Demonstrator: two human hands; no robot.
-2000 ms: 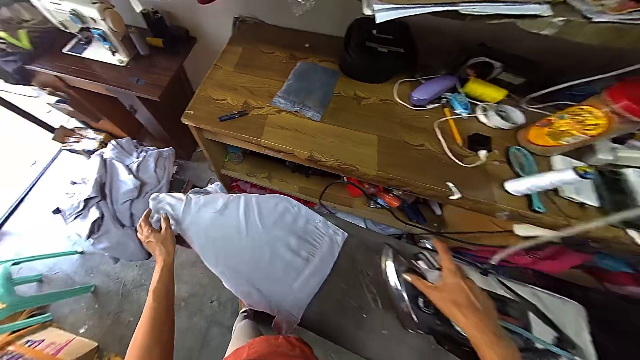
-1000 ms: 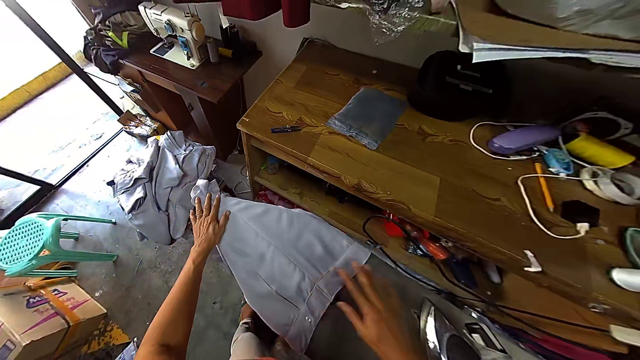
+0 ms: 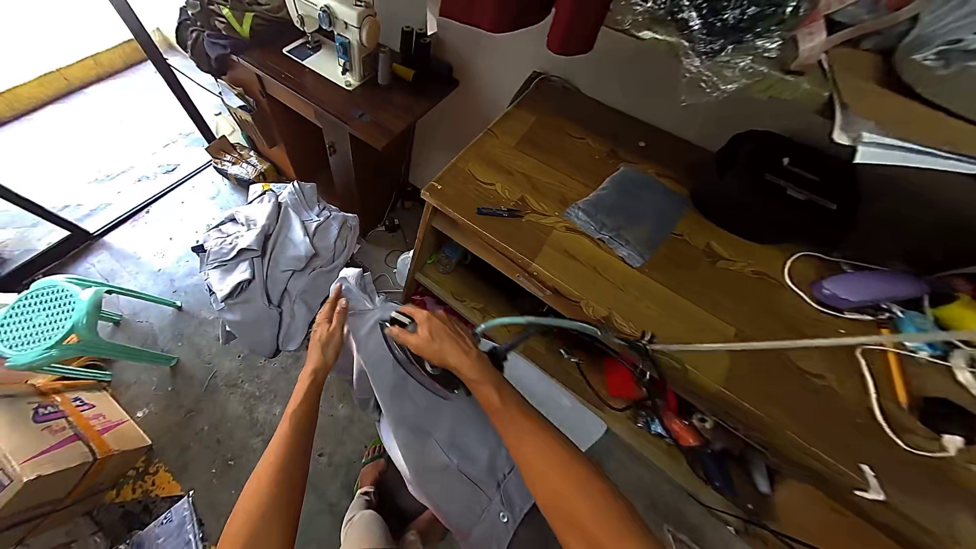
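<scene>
A light gray garment (image 3: 450, 442) with a button lies along a narrow surface below me. My right hand (image 3: 436, 341) is closed around the handle of a clothes iron (image 3: 418, 370), whose soleplate rests on the cloth toward its far end. Just left of the iron, my left hand (image 3: 329, 329) touches the garment's edge, fingers extended and holding nothing that I can see. From the iron's rear a cord in a teal and white covering (image 3: 549, 323) runs off to the right.
Crumpled gray garments (image 3: 278, 267) lie on the left beyond my hands. A wooden table (image 3: 534, 259) with a folded cloth (image 3: 629, 213) stands close on the right. A teal stool (image 3: 84, 320) and a cardboard box (image 3: 69, 435) are at left; a sewing machine (image 3: 335, 38) stands behind.
My right hand was on the iron at the right, then off it and over the garment; now it grips the iron on the cloth, farther left. The view has swung left.
</scene>
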